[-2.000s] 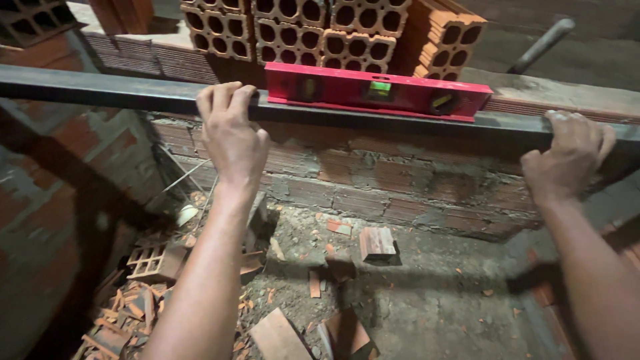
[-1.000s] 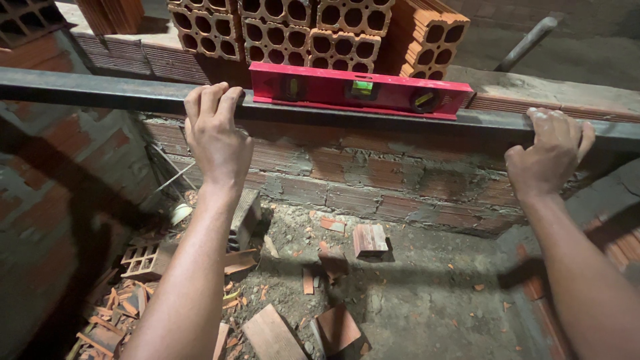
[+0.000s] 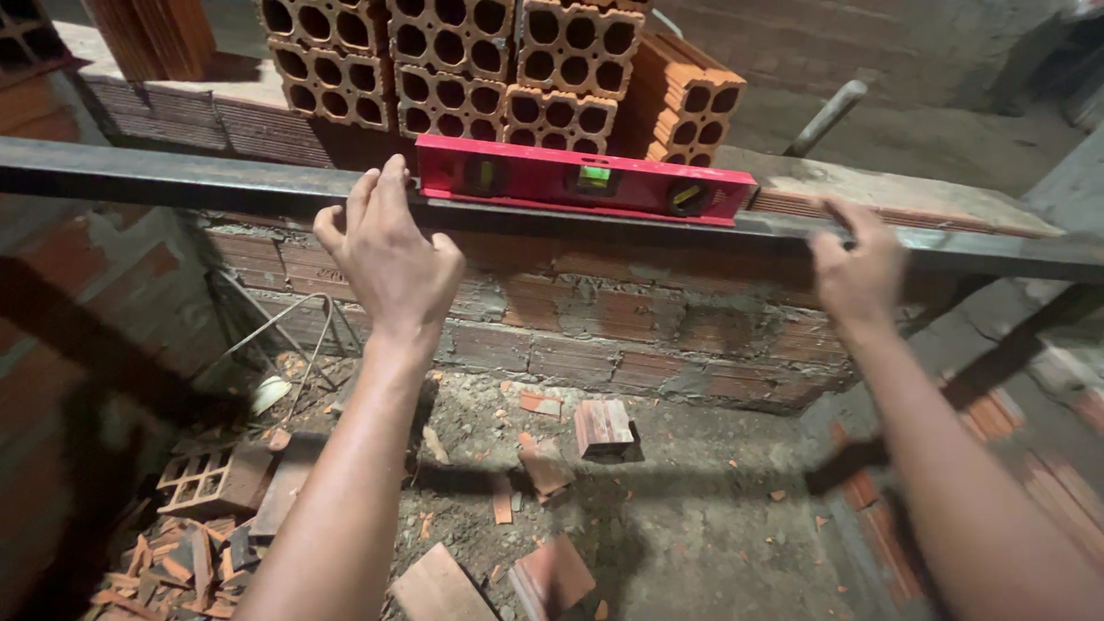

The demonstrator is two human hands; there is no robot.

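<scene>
A red spirit level [image 3: 586, 181] lies along a long dark metal bar [image 3: 535, 216] that crosses the whole view; the green centre vial faces me. My left hand [image 3: 392, 241] is at the bar just left of the level, fingers raised and apart, nothing gripped; whether its palm touches the bar is unclear. My right hand [image 3: 854, 259], blurred, is at the bar to the right of the level, its fingers parted and not wrapped round the bar. Behind the level stands a stack of hollow clay bricks [image 3: 448, 52].
Beyond the bar runs a low brick wall [image 3: 604, 328] with a plank [image 3: 897, 190] and a pipe [image 3: 824, 116] behind it. Below lie a cut brick block [image 3: 604, 427], broken brick shards [image 3: 172, 561], a hollow brick [image 3: 211, 479] and bent wire [image 3: 323, 336]. Brick walls flank both sides.
Both hands were curled over the bar; now their fingers have come off it. My right hand has moved left, nearer the level. The level still lies on the bar.
</scene>
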